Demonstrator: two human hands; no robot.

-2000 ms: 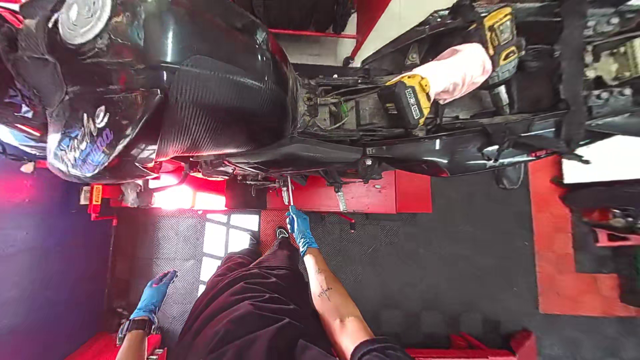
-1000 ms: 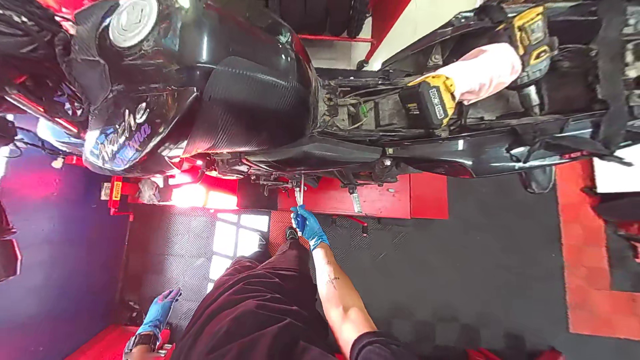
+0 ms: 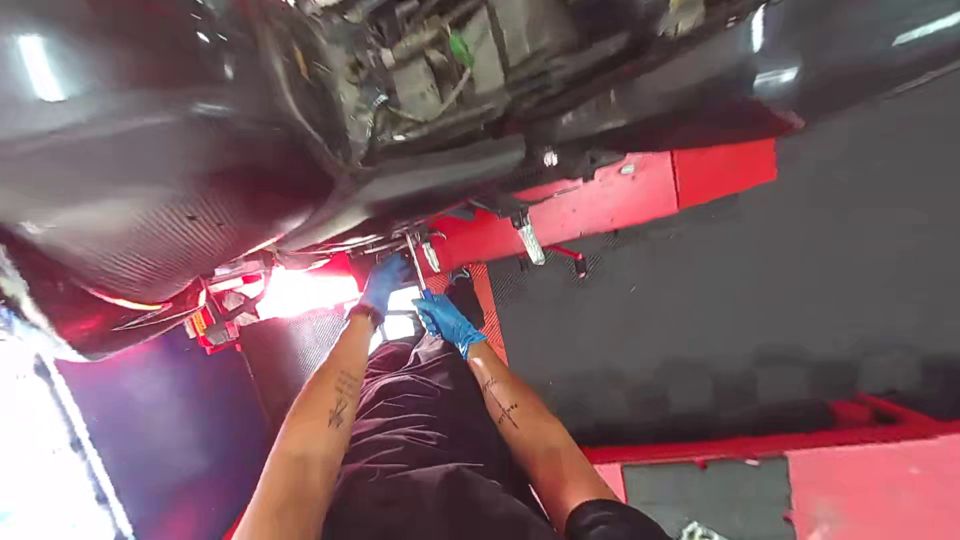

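Observation:
My right hand (image 3: 450, 321), in a blue glove, is closed around the blue handle of a screwdriver-like tool (image 3: 416, 262). Its metal shaft points up to the underside of the black motorcycle (image 3: 450, 169). My left hand (image 3: 387, 281), gloved too, is raised just left of the shaft, near the motorcycle's lower side; whether it holds or touches anything cannot be told. A metal footpeg (image 3: 529, 238) hangs to the right of the tool, and a smaller metal part (image 3: 430, 256) sits right beside the shaft.
Beneath the motorcycle runs a red lift platform (image 3: 600, 204). A red lever with a black end (image 3: 580, 264) sticks out from it. Dark floor tiles (image 3: 712, 300) lie to the right, a red frame edge (image 3: 750, 448) at the lower right. Bright glare covers part of the left side.
My left hand has come up from low at the left to beside the tool. My right hand still holds the tool. The view has moved in closer to the motorcycle.

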